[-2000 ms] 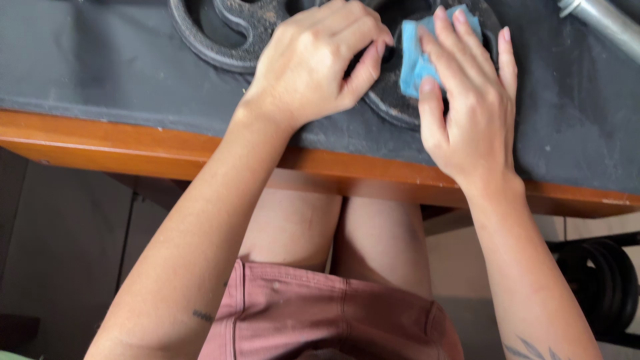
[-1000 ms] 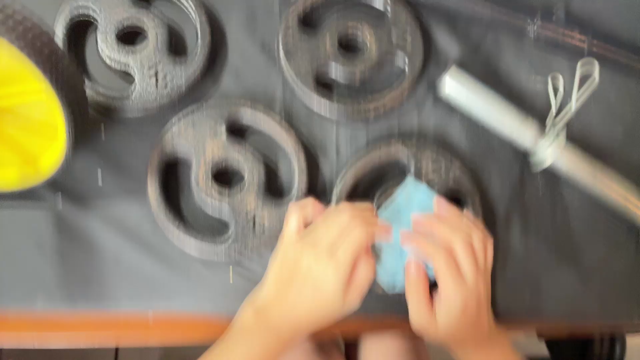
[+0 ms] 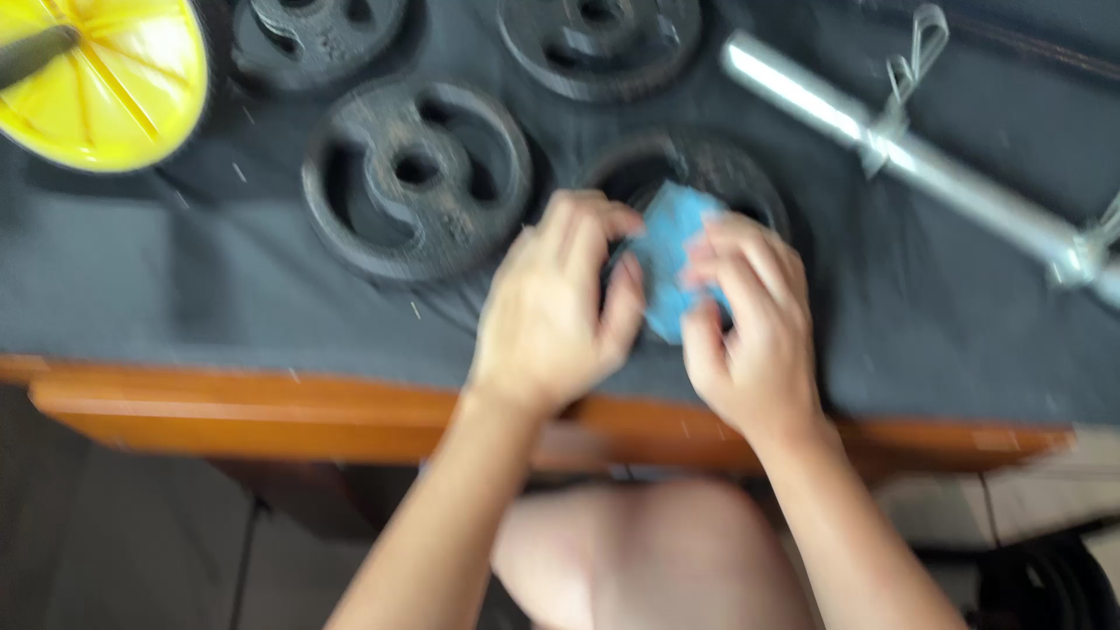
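A light blue cloth (image 3: pixel 672 262) lies over a black iron weight plate (image 3: pixel 735 171) near the table's front edge. My right hand (image 3: pixel 757 324) has its curled fingers on the cloth's right side, gripping or pressing it. On the other side, my left hand (image 3: pixel 560 297) is at the plate's left rim, fingertips by the cloth's edge; blur hides whether it holds the rim. Another black weight plate (image 3: pixel 455 188) lies flat just left of my left hand. The hands and cloth cover much of the near plate.
Two more weight plates lie behind, one at back left (image 3: pixel 328 44) and one at back centre (image 3: pixel 604 44). A steel dumbbell bar (image 3: pixel 954 188) with spring clips is at right. A yellow wheel (image 3: pixel 114 96) stands at far left. The wooden table edge (image 3: pixel 262 416) runs in front.
Both hands stay at the same plate. The right hand's fingers, spread flat over the cloth two seconds ago, are now curled at its side. The view has tilted upward to show more of the table.
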